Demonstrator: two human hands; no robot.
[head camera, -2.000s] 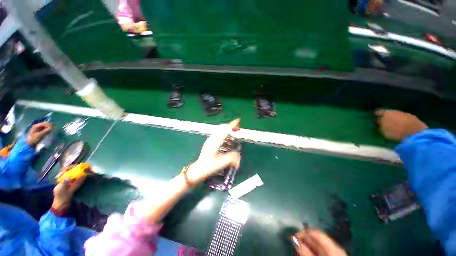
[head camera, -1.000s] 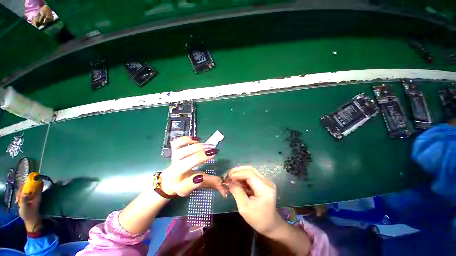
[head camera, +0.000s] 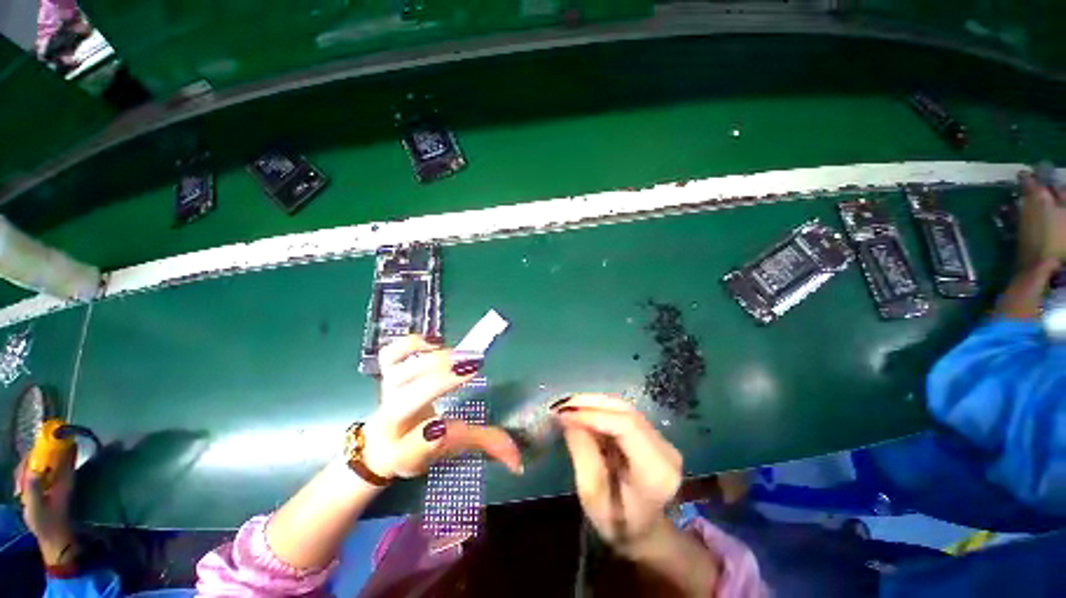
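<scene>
An open-back phone unit (head camera: 403, 298) lies before me against the white rail. My left hand (head camera: 409, 421) is over the bench below it, fingers apart, its fingertips over the dotted sheet (head camera: 454, 496). A white strip (head camera: 482, 334) lies at the sheet's upper end, beside my left fingertips; I see no grip on it. My right hand (head camera: 620, 461) is to the right, fingers pinched together on a thin dark thing that looks like tweezers, mostly hidden by the hand. Its tips are blurred. Small black parts (head camera: 675, 356) lie in a loose pile right of my right hand.
More phone units (head camera: 789, 271) lie on the right of the bench. Others (head camera: 433, 150) lie on the green belt beyond the white rail (head camera: 561, 208). A neighbour's hand holds a yellow-orange tool (head camera: 50, 453) at left. A blue-sleeved arm (head camera: 1005, 368) reaches in at right.
My hands have moved apart; my left thumb and right fingertips, close together before, now show a gap. The neighbour's arm at right reaches farther up. The whole view has shifted slightly.
</scene>
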